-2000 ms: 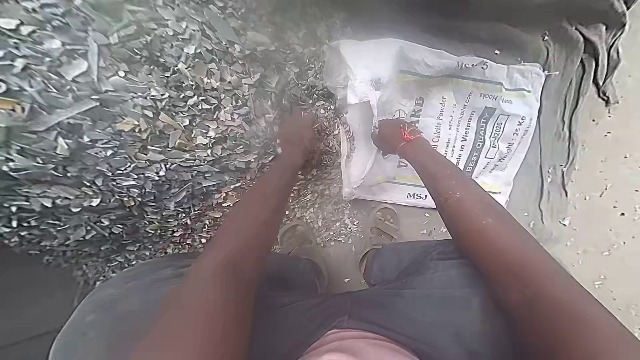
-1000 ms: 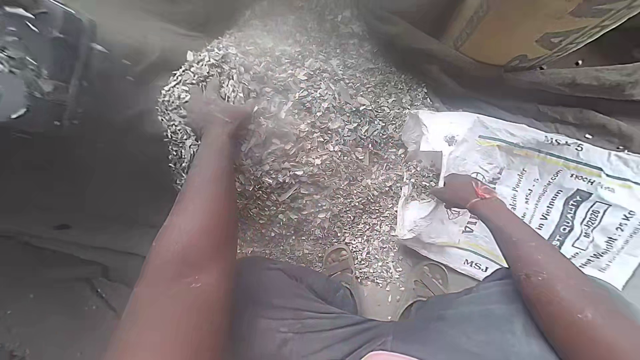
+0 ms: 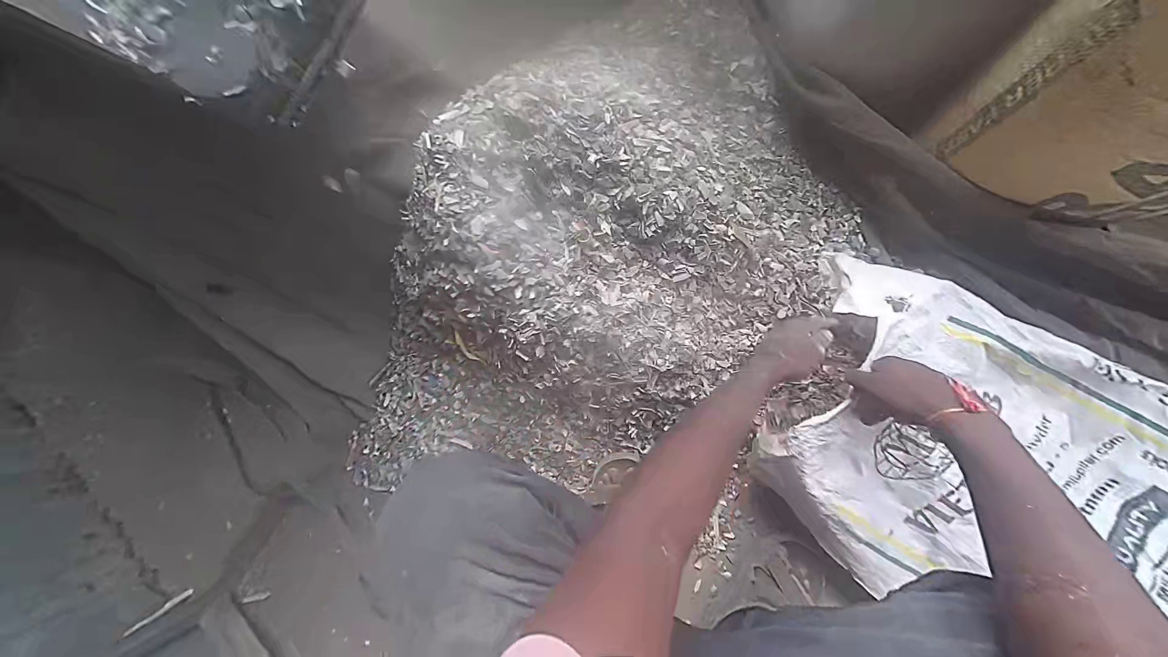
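Observation:
A white printed woven sack (image 3: 912,310) lies on the right with its mouth towards a heap of small pale and grey flakes (image 3: 620,201). My right hand (image 3: 899,388), with a red thread round the wrist, grips the edge of the sack's mouth. My left hand (image 3: 796,349) is at the opening, just left of the right hand, over flakes at the mouth. Its fingers are blurred, and whether flakes are in it cannot be seen. Inside the mouth, some flakes show; the rest of the sack's inside is hidden.
Dark sheeting (image 3: 228,228) spreads left of the heap, and more cloth lies behind the sack. A yellowish printed sack (image 3: 1058,119) stands at the upper right. At the upper left is a blurred container-like object (image 3: 214,55). My knees and a sandal (image 3: 616,470) are near the heap's lower edge.
My left hand has moved from the left side of the heap, where it was a second ago, to the sack's mouth. My right hand stays on the sack's edge. The view has shifted strongly.

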